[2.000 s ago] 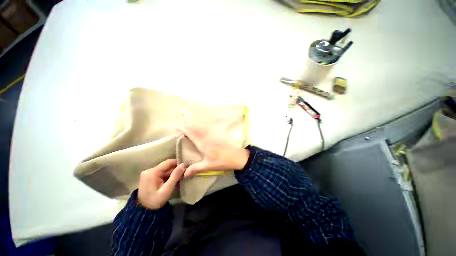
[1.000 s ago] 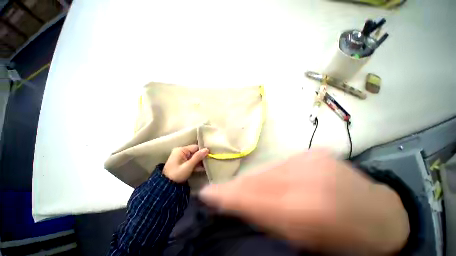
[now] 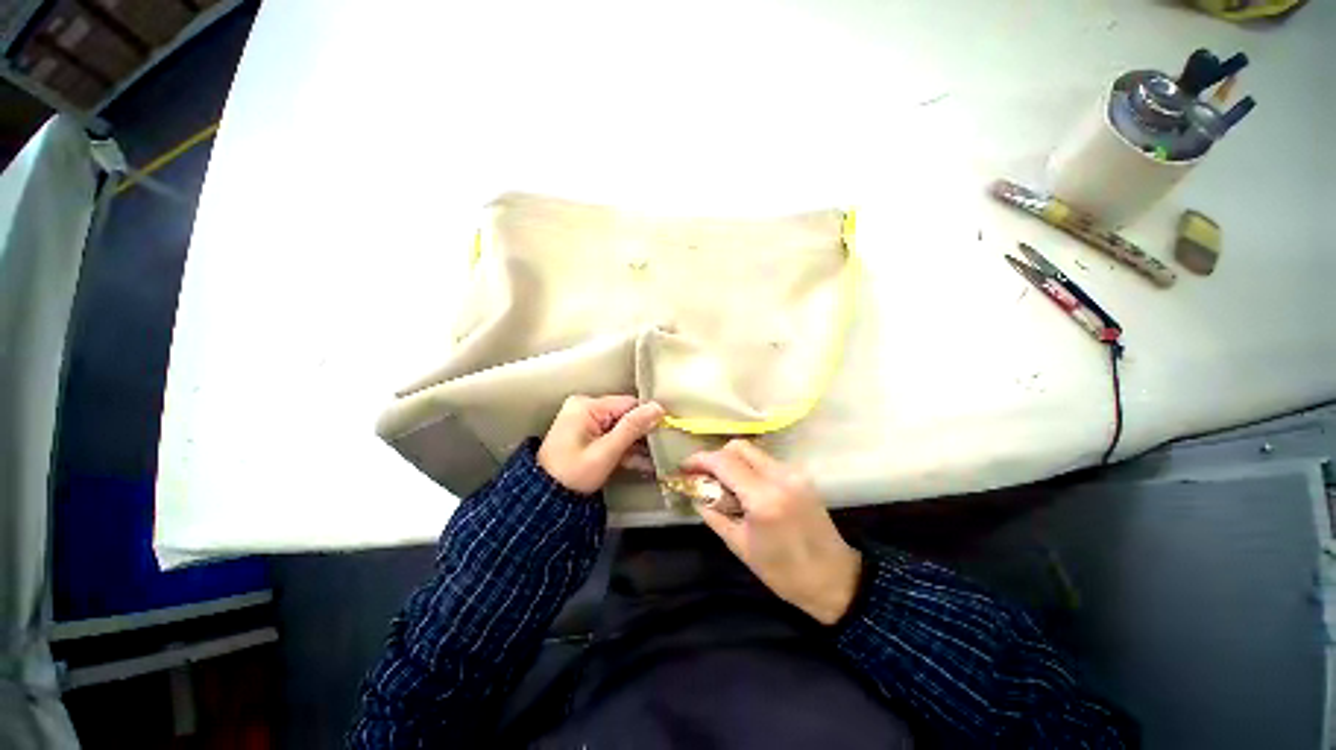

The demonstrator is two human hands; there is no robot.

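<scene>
The beige handbag body [image 3: 586, 293] lies at the table's front edge, its near part folded up. Yellow edge tape [image 3: 832, 366] runs along its right side and curves toward my hands. My left hand [image 3: 594, 441] pinches the folded edge where the tape meets it. My right hand [image 3: 777, 528] is closed around a small pale pen-like tool [image 3: 712, 494], likely the thread burner. Its tip is at the bag's near flap, just below my left fingers. The exact contact is too small to tell.
On the white table [image 3: 938, 161] at the right are a white tool pot [image 3: 1121, 161], a stained stick [image 3: 1084, 235], a small olive block [image 3: 1197, 242] and red-and-black thread snips [image 3: 1070, 299] with a dark cord. A yellow-edged bag [image 3: 1245, 8] shows at the top right.
My right hand has taken the pale tool from beside the snips and come back to the bag with it. My left hand keeps its pinch. The view has shifted, so the table things appear further right.
</scene>
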